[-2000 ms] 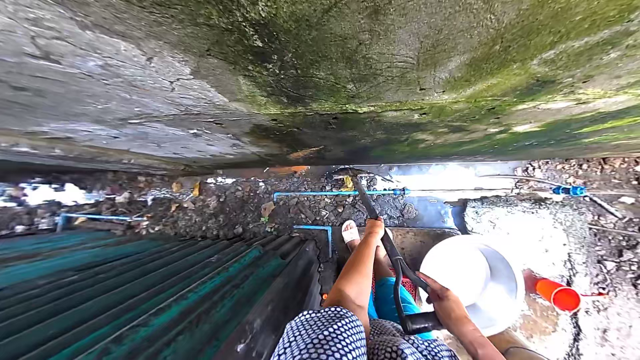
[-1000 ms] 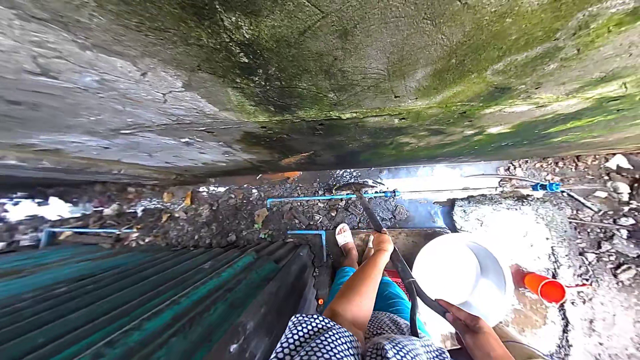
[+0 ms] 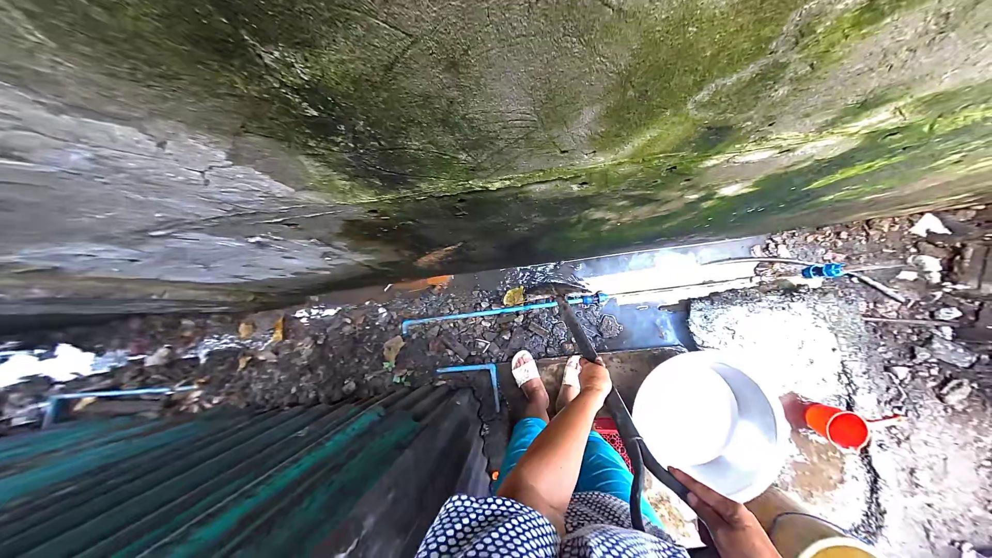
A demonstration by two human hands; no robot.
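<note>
A long dark-handled tool runs from my lap up toward the drain channel. My left hand grips its shaft at mid-length. Lower and to the right, my right hand is at the shaft's rear part, fingers extended along it beside a large white basin. The tool's head lies low in the wet channel by a thin blue pipe; its exact shape is unclear. A dark strap or hose hangs from the shaft between my legs.
A mossy concrete wall rises ahead. Green corrugated sheeting stands at left. An orange-red dipper and a yellowish container are at right. Rubble lines the channel, and a blue pipe fitting crosses at far right. My sandalled feet are on a ledge.
My right hand has moved outward to the right along with the tool's rear end. The left hand stays around the shaft.
</note>
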